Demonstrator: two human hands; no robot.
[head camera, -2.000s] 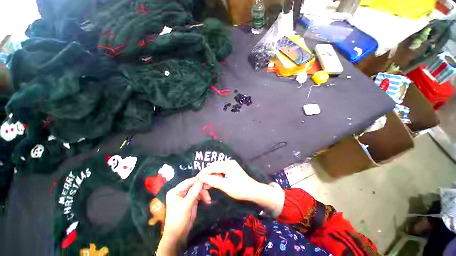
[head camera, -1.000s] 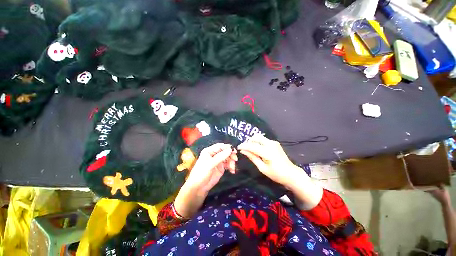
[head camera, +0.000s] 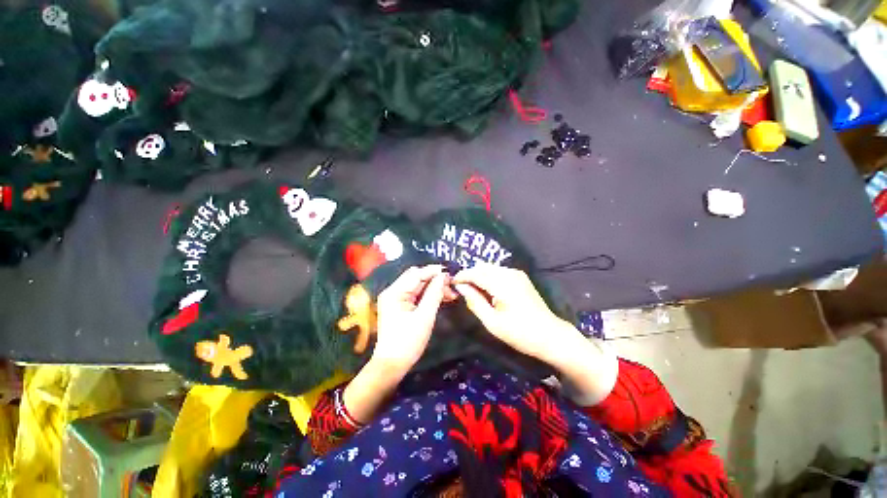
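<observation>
A dark green plush wreath (head camera: 336, 229) lies at the table edge before me, with white MERRY CHRISTMAS lettering, a red-and-white patch and an orange gingerbread patch. My left hand (head camera: 408, 311) and my right hand (head camera: 506, 306) are over its right part, thumbs and fingers pinched, fingertips almost touching. A tiny dark item shows between them; its shape is too small to tell. No needle can be made out. A dark thread loop (head camera: 584, 264) lies on the cloth right of the wreath. A second plush wreath (head camera: 180, 258) lies flat at the left, its centre hole open.
Green plush pieces (head camera: 292, 78) are heaped at the far left. Shiny black bits (head camera: 564, 144), a white block (head camera: 725, 202), a yellow round item (head camera: 765, 136) and a pale green box (head camera: 794, 102) are on the grey cloth. Below are a green stool (head camera: 117, 447) and a carton (head camera: 768, 321).
Since two seconds ago the view has turned, showing more of the left and floor. Both hands stay over the wreath; the fingertips have come closer together since one second ago.
</observation>
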